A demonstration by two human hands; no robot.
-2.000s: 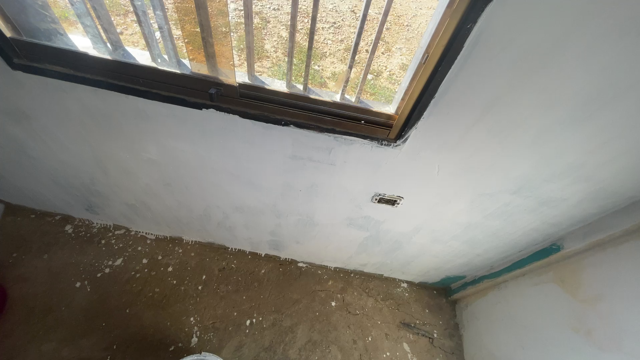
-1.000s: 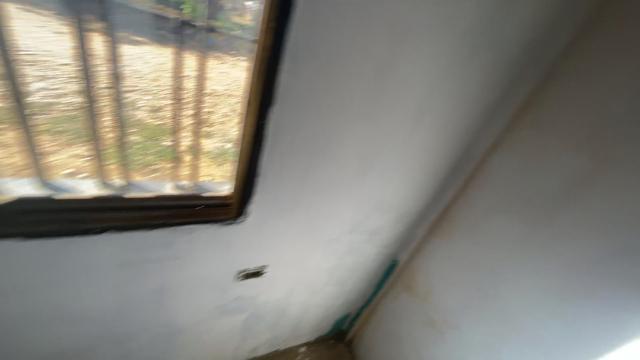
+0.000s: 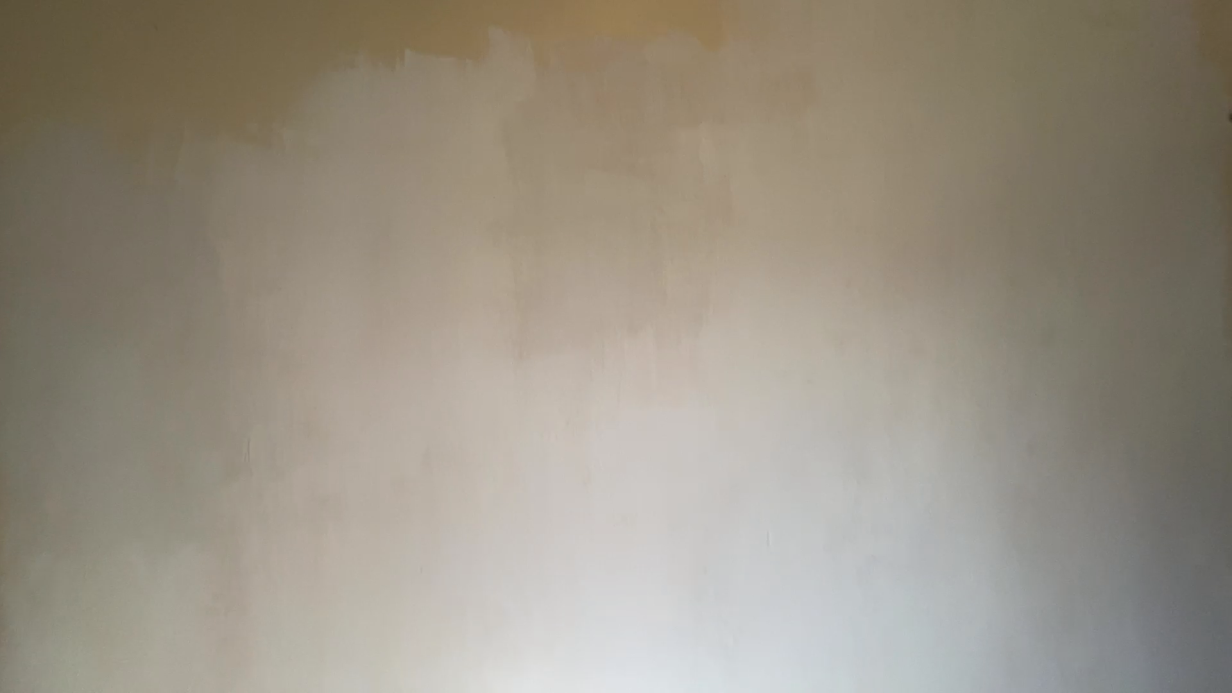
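A wall partly coated in white paint [image 3: 616,462] fills the whole head view. Along its top left runs a band of tan, uncoated wall [image 3: 173,67], which meets the white in a ragged, brushed edge. Thinner, darker patches of the coat [image 3: 606,250] show near the upper middle, with vertical strokes in them. The lower middle looks brightest, while the right side lies in shade. Neither my left hand nor my right hand is in the picture, so what they hold or touch is hidden.
A small orange-tan strip [image 3: 1213,34] shows at the top right corner. No floor, tool or container is in view.
The view has swung away from the barred window, the wall socket box and the room corner to a wall with a patchy coat.
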